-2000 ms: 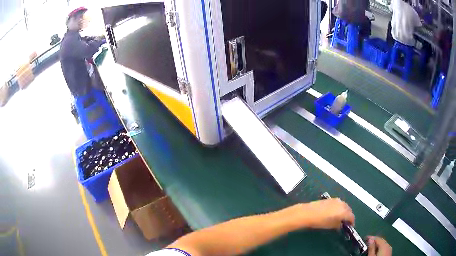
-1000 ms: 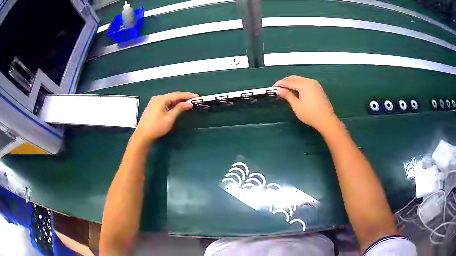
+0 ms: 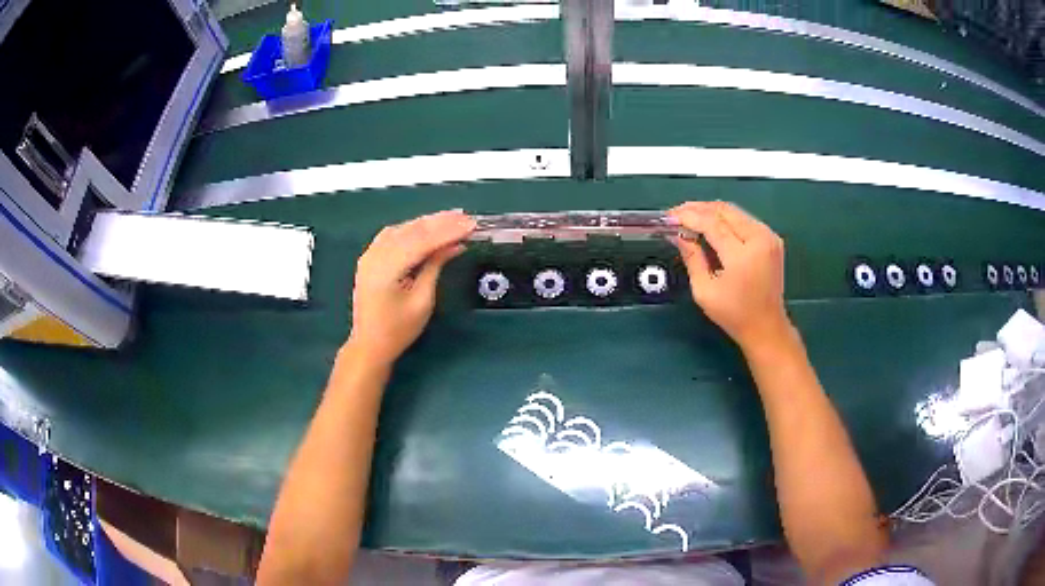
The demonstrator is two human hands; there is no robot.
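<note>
My left hand (image 3: 403, 275) and my right hand (image 3: 733, 258) hold the two ends of a narrow four-position fixture (image 3: 573, 224), seen nearly edge-on. Just below it, several black round parts with pale toothed centres (image 3: 549, 283) stand in a row on the green bench. They are apart from the fixture. White crescent pieces (image 3: 581, 430) lie on a glossy clear sheet (image 3: 573, 467) nearer to me, between my forearms.
A white chute (image 3: 201, 254) sticks out of the enclosed machine (image 3: 97, 103) at left. A blue bin (image 3: 287, 76) holds a white bottle (image 3: 296, 37). More round parts (image 3: 895, 276), white blocks and cables (image 3: 983, 401) are at right. A metal post (image 3: 589, 103) stands behind.
The view has turned from the machine to the bench. Since one second ago, the fixture has tipped edge-on, and the row of round parts now stands on the bench below it.
</note>
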